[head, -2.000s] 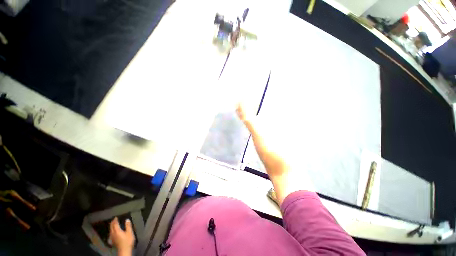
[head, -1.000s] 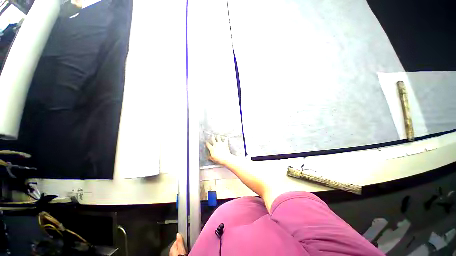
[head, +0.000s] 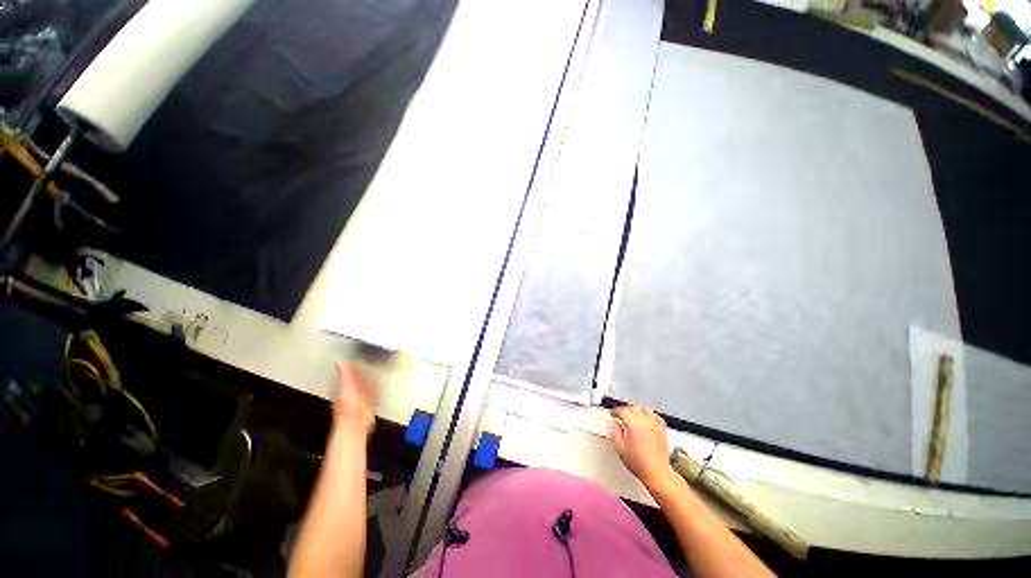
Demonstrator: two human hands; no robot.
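My left hand (head: 355, 395) is blurred at the table's near edge, left of the cutter rail (head: 497, 296), just below the near edge of a white sheet (head: 424, 181). A dark blurred patch lies by its fingertips; whether it grips anything is unclear. My right hand (head: 641, 438) rests with bent, slightly spread fingers at the near left corner of the lay (head: 780, 248), a grey-white stack with a dark near edge. A narrow pale strip (head: 560, 282) lies between rail and lay. Two blue blocks (head: 486, 452) flank the rail's near end.
Dark fabric (head: 271, 136) lies at left beneath a white roll (head: 153, 73) on a bar. One mottled stick (head: 741, 505) lies on the near edge, another (head: 939, 418) on the lay's right part. Cords (head: 107, 384) hang at lower left.
My left hand has come up from the rail's near end to the table edge at left. My right hand has moved right, from the pale strip to the lay's corner. The view has turned.
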